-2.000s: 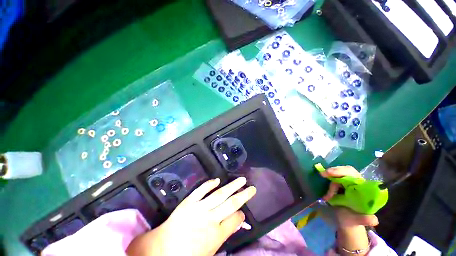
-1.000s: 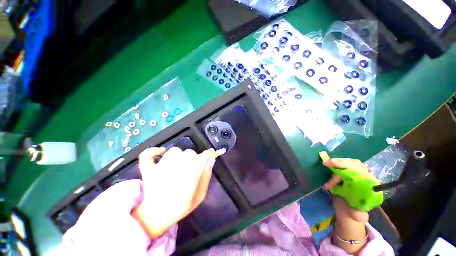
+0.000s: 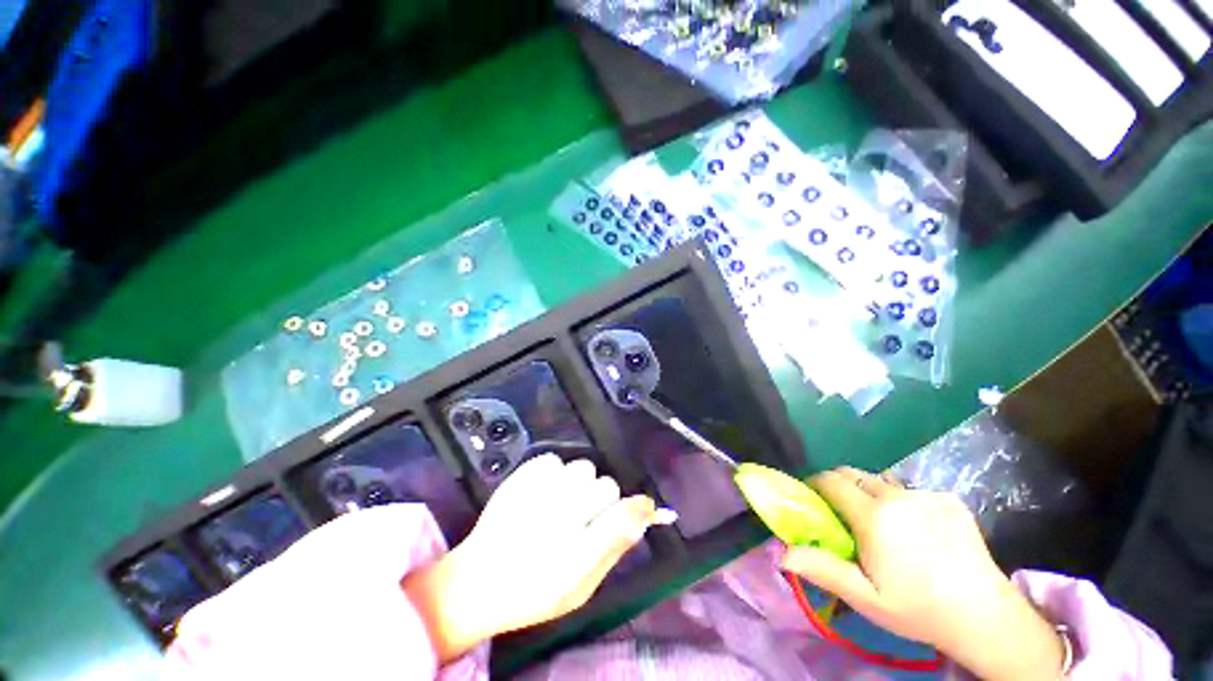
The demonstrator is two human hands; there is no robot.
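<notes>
A black foam tray [image 3: 522, 349] with several slots holds dark glossy phone backs, each with a camera bump at its top. My right hand [image 3: 918, 559] grips a yellow-green tool [image 3: 796, 511] with a thin metal tip and a red cord. The tip reaches the lower part of the camera bump [image 3: 623, 367] on the rightmost phone back [image 3: 705, 459]; whether it touches cannot be told. My left hand [image 3: 539, 552] rests over the tray's near side, partly covering the neighbouring phone back, with a small white pointed scrap [image 3: 663, 516] between its fingertips.
Behind the tray, a clear sheet [image 3: 260, 412] bears pale rings and small blue rings. Lens sticker sheets [image 3: 825, 226] are piled beyond the tray's right end. A white pump bottle [image 3: 133, 391] stands left. White phone backs [image 3: 1051, 80] in black trays lie at upper right. Crumpled clear plastic [image 3: 991, 472] lies right.
My right hand has brought the tool from beside the tray to the rightmost camera bump. My left hand has moved the white scrap off that bump, down towards the tray's near side.
</notes>
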